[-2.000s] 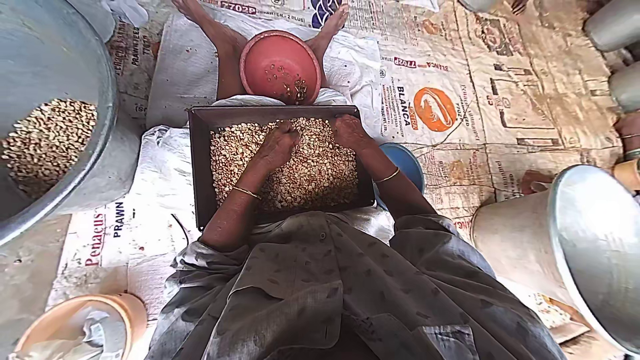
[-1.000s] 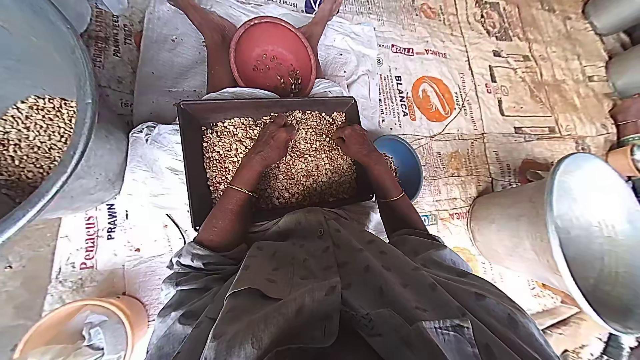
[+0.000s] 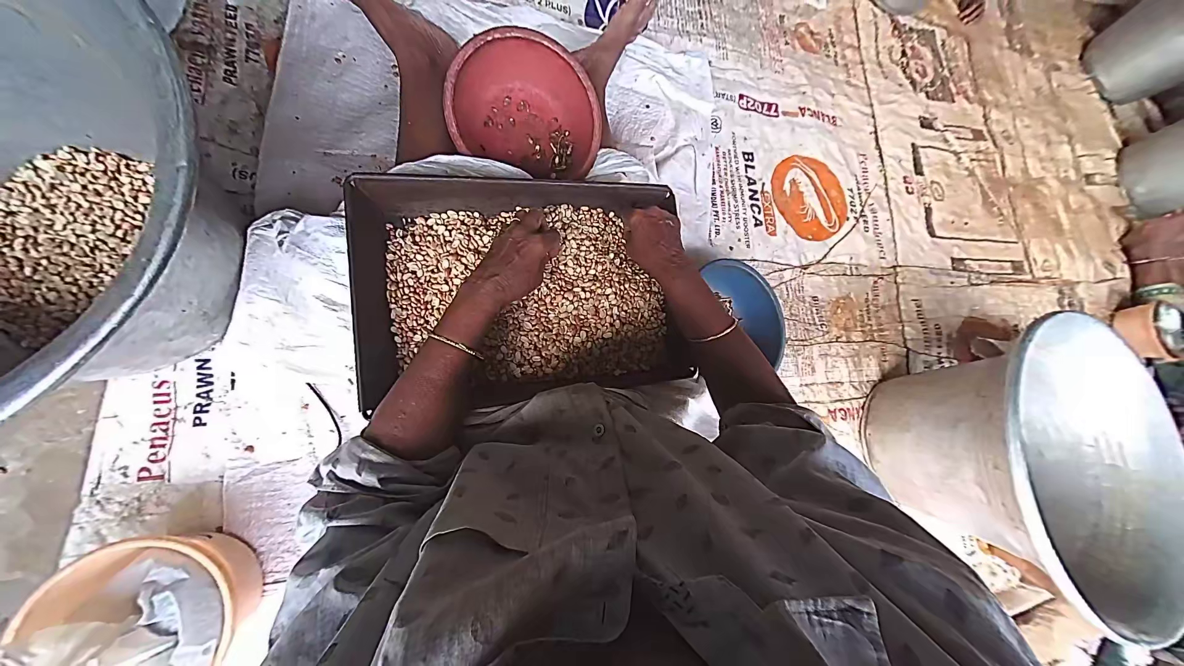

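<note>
A dark rectangular tray [image 3: 509, 192] lies across my lap, spread with pale and reddish-brown nut kernels or split seeds [image 3: 573, 314]. My left hand [image 3: 518, 259] rests on the kernels near the tray's upper middle, fingers curled down; whether it pinches any is hidden. My right hand [image 3: 655, 239] is at the tray's upper right corner, its fingers bent inward and its grip unclear. Just beyond the tray, between my feet, a red plastic bowl [image 3: 523, 88] holds a few dark bits. A blue bowl [image 3: 754, 310] stands right of the tray, partly behind my right forearm.
A large metal tub [image 3: 176, 185] with many kernels stands at the left. An orange bucket [image 3: 236, 564] holding plastic is at the lower left. At the right are a big metal pot [image 3: 943, 435] and more vessels [image 3: 1133, 55]. Printed feed sacks [image 3: 832, 268] cover the floor.
My right hand has moved from over the kernels to the tray's upper right corner. My left hand remains over the kernels near the middle.
</note>
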